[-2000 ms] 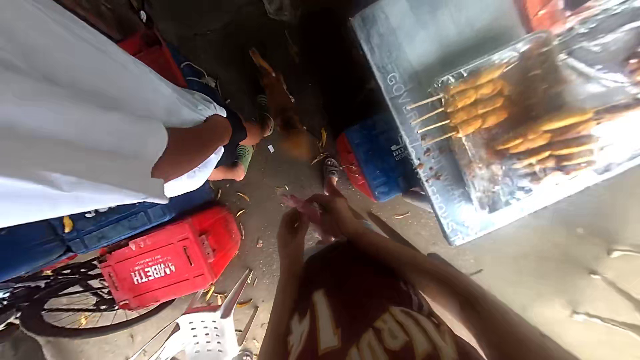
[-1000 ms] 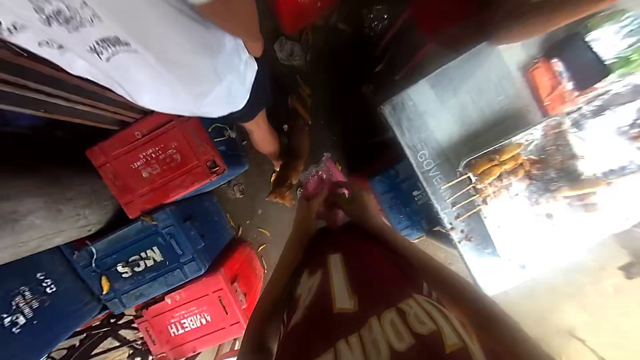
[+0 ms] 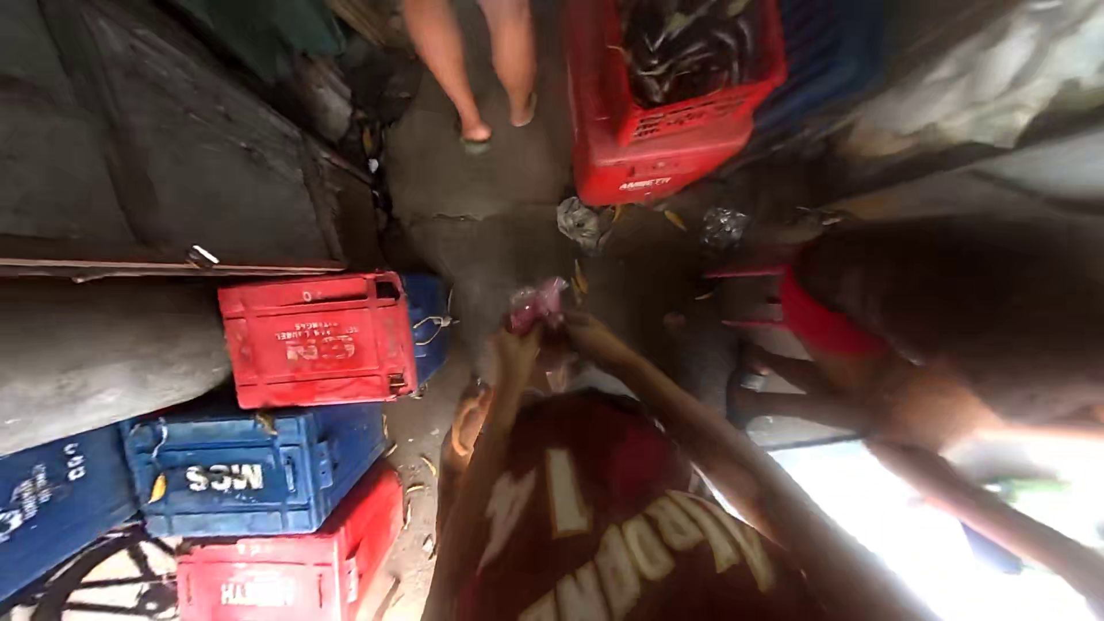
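A pink, shiny plastic bag (image 3: 536,304) is held between my hands in front of my chest, at the middle of the head view. My left hand (image 3: 517,338) has its fingers closed on the bag's near left side. At its right edge, my right hand (image 3: 588,335) touches the bag, but blur and shade hide whether the fingers grip it. What the bag holds cannot be made out.
Red (image 3: 319,341) and blue crates (image 3: 233,474) line the left side. A red crate with dark contents (image 3: 690,112) stands ahead right. Crumpled plastic (image 3: 582,222) lies on the floor. One person's legs (image 3: 470,69) are ahead; another person (image 3: 862,362) is at right.
The view has turned strongly, and the grill tray with skewers is out of sight. A person's bare legs and the red crate with dark contents now show ahead. The pink bag remains at my hands.
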